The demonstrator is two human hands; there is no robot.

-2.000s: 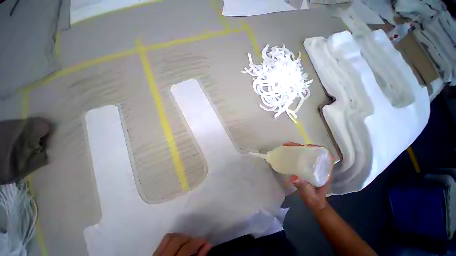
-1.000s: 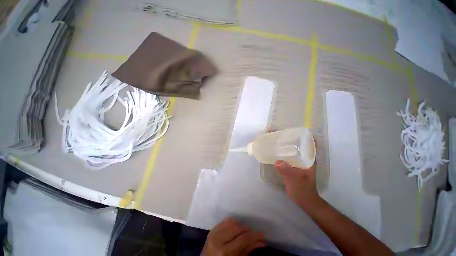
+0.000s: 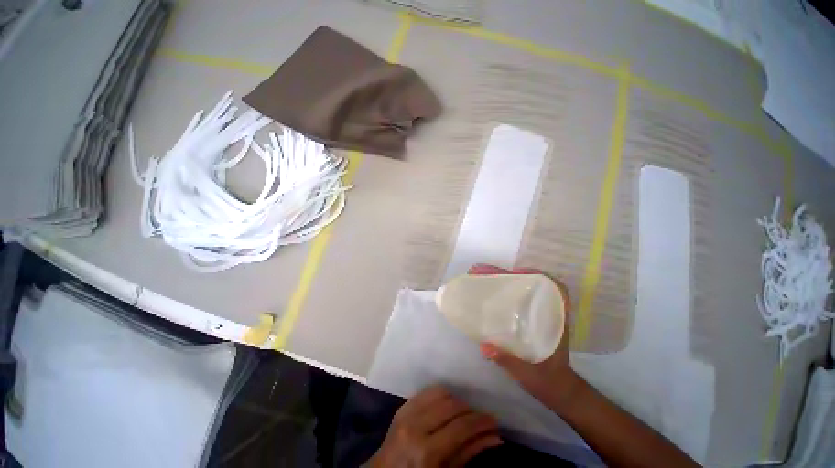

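My right hand [image 3: 536, 370] is closed around a cream-yellow glue bottle [image 3: 506, 315], its narrow end pointing left over the left shoulder of a white fabric panel [image 3: 664, 366]. The nozzle tip cannot be made out against the white. The panel lies flat, its two straps pointing away from me and a U-shaped opening between them. My left hand [image 3: 438, 430] rests at the panel's near edge, fingers curled; whether it pinches anything cannot be told. A ring-like hank of white tape [image 3: 238, 206] lies on the left, a small tangle of tape pieces [image 3: 795, 279] on the right.
A brown cloth [image 3: 343, 91] lies beside the hank. A stack of grey panels [image 3: 82, 137] stands at the far left. White sheets [image 3: 119, 384] lie lower, beyond the table edge. Yellow tape [image 3: 604, 219] marks the table cover. A white sheet [image 3: 810, 91] lies at the upper right.
The view has swung left, then shifted slightly, so table things sit further right. The bottle has moved from the right strap's side to the left shoulder, and now a little nearer me.
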